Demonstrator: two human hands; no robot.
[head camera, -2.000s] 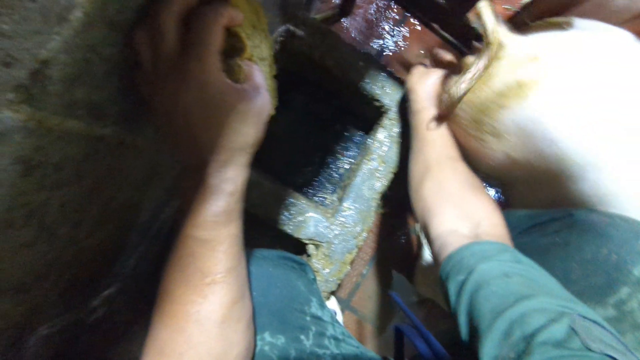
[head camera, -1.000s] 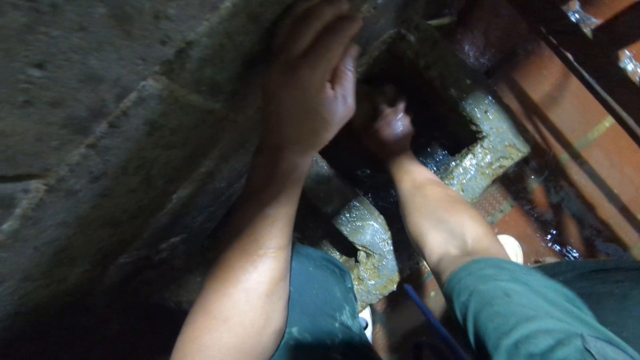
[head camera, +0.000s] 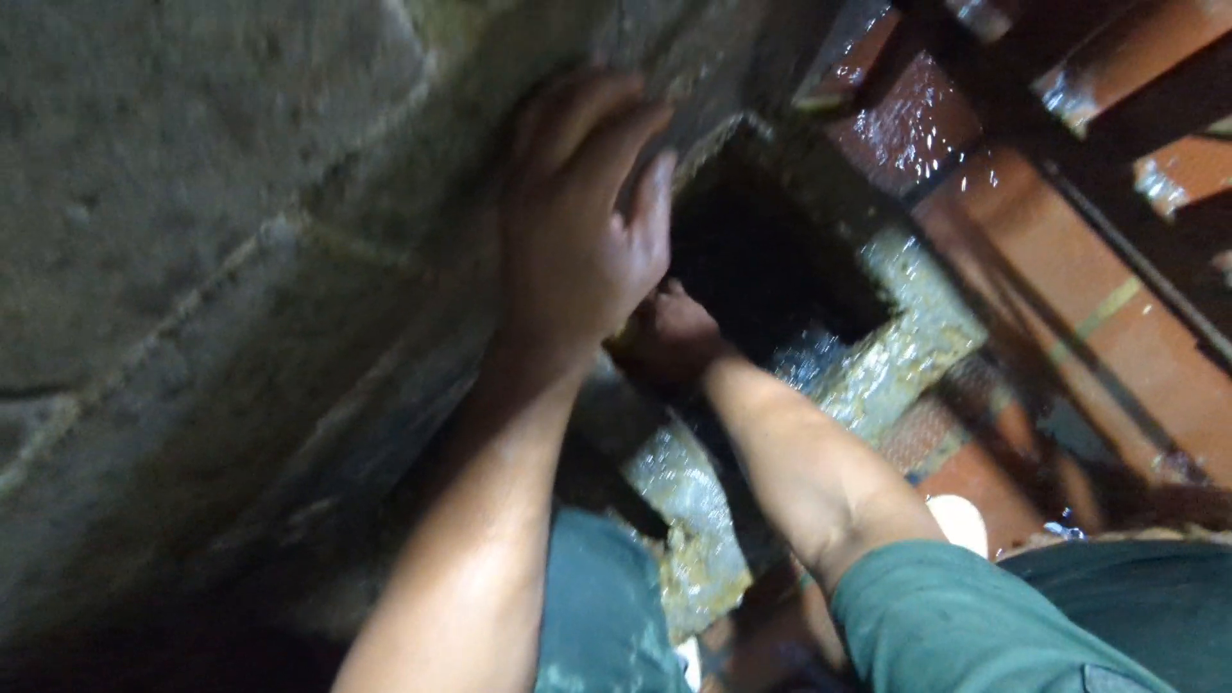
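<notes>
My left hand (head camera: 587, 212) lies against a dark, stained wall (head camera: 241, 318), fingers slightly apart and nothing seen in it. Lower and to its right, my right hand (head camera: 674, 332) reaches to the near left side of a square opening with wet, dark insides. Its fingers are bent and blurred over something yellowish-brown that is too dark to name. A wet masonry rim (head camera: 900, 337) bounds the opening on the right, and water glints at its lower edge.
Reddish tiles (head camera: 1059, 279) with wet patches cover the floor at the right. Dark bars (head camera: 1116, 144) cross above them. Beneath the opening stands another wet, crusted ledge (head camera: 693, 529), close to my knee. A white round thing (head camera: 958, 525) shows beside my right sleeve.
My right hand was at the white animal-like body on the right, then inside the opening, and is now at its near left side. The yellowish lump by my left hand has left it. The view has shifted.
</notes>
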